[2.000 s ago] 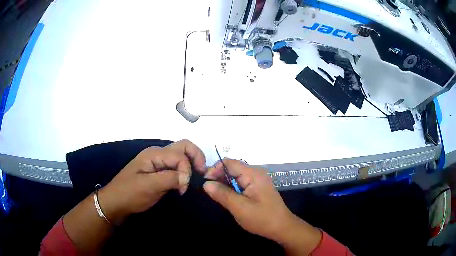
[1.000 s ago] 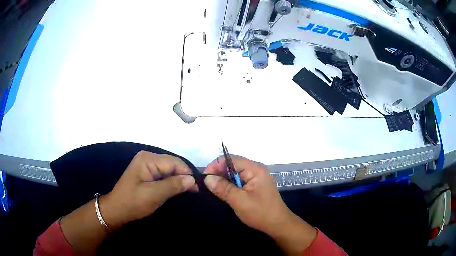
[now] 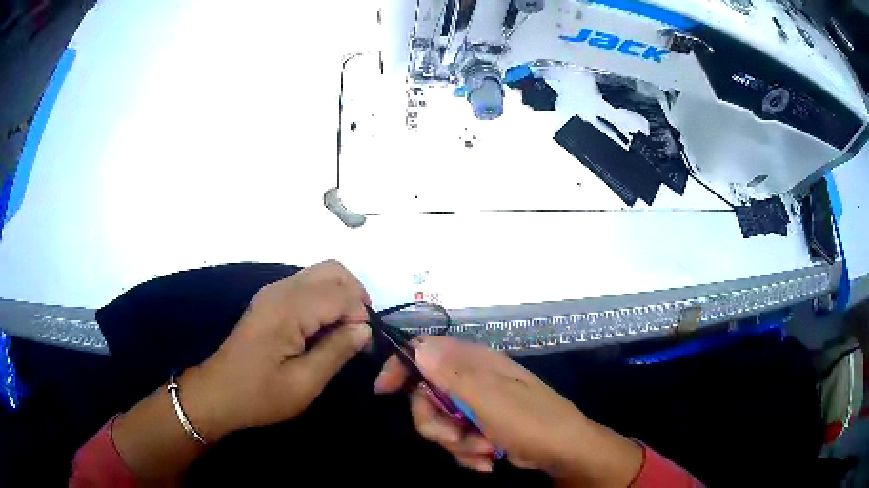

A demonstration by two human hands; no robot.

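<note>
A large black garment panel lies over the table's front edge and hangs into the lap. My left hand pinches its narrow edge between thumb and fingers. My right hand holds a slim tool, thread snips or tweezers, with a blue and pink-purple handle. Its dark pointed tip lies against the pinched edge beside my left fingertips; whether it is in the fabric cannot be told. A thin dark loop, strip or thread, curves from the edge above my right hand.
The white Jack sewing machine head stands at the upper right. Black cut pieces lie under its arm, with another small piece farther right. A measuring scale runs along the table's front edge.
My right hand has turned and moved down and right. The tool, earlier pointing up away from the cloth, now points at the pinched edge. The thin loop now shows.
</note>
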